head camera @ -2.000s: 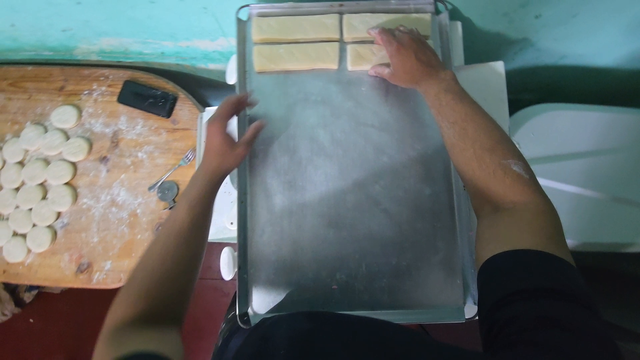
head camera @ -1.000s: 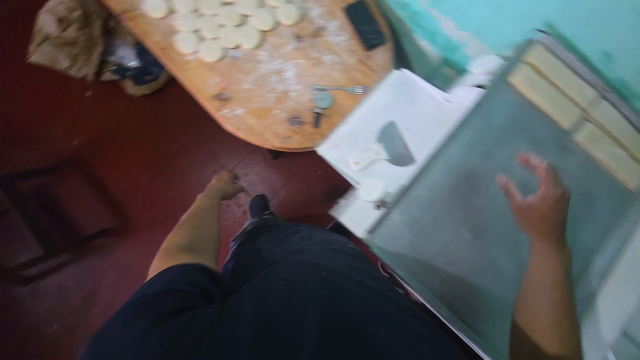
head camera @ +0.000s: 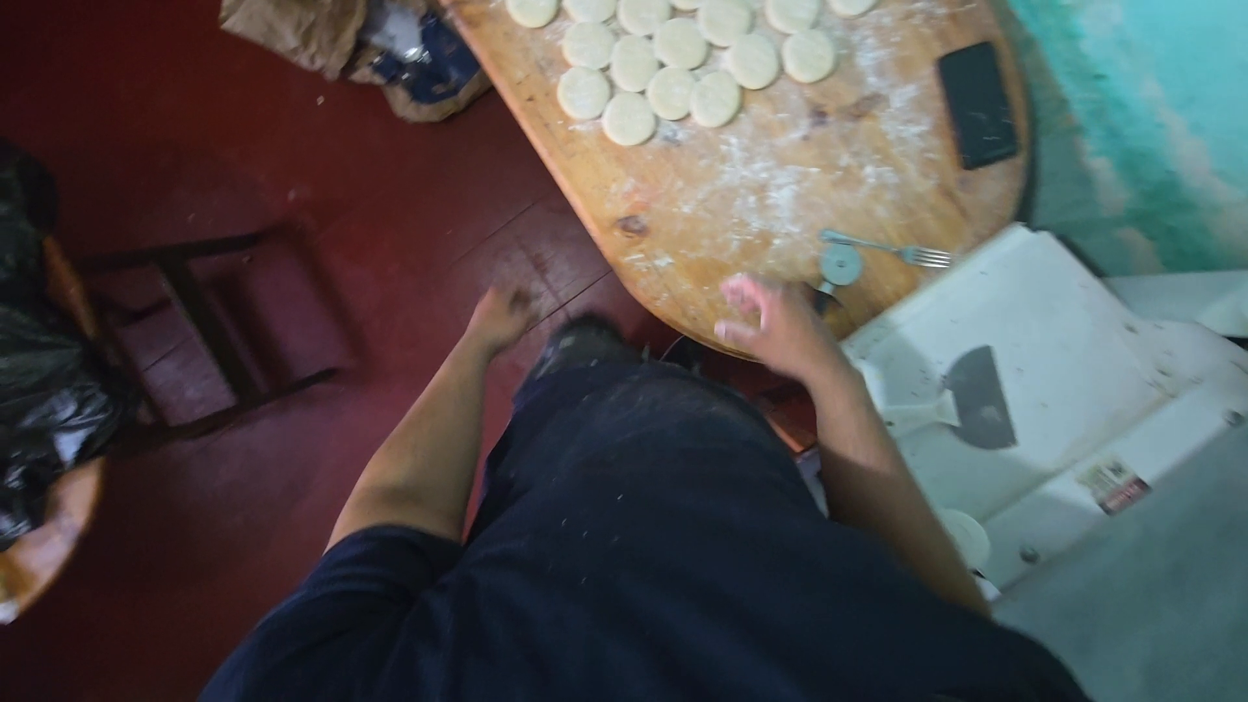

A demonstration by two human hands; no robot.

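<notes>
My left hand [head camera: 505, 314] hangs over the red floor with nothing seen in it; its fingers are blurred. My right hand [head camera: 775, 327] is above the near edge of the wooden table [head camera: 721, 210], fingers apart and holding nothing. Just beyond the right hand lie a small wheel cutter [head camera: 839, 265] and a metal fork [head camera: 882, 248]. Several round, flat dough pieces [head camera: 681, 44] rest at the table's far side, with flour scattered about them. To the right, a scraper [head camera: 978, 398] with a pale handle and a half-round blade lies on a white surface [head camera: 1043, 322].
A black phone [head camera: 977, 104] lies near the table's right edge. Paper sacks [head camera: 292, 34] stand on the floor at the upper left. A dark metal frame [head camera: 205, 327] and black plastic [head camera: 49, 390] are at the left. A grey tray [head camera: 1150, 585] fills the lower right corner.
The view has swung left, from the tray to the wooden table and floor. My right hand was touching dough strips on the tray two seconds ago and is now away from them.
</notes>
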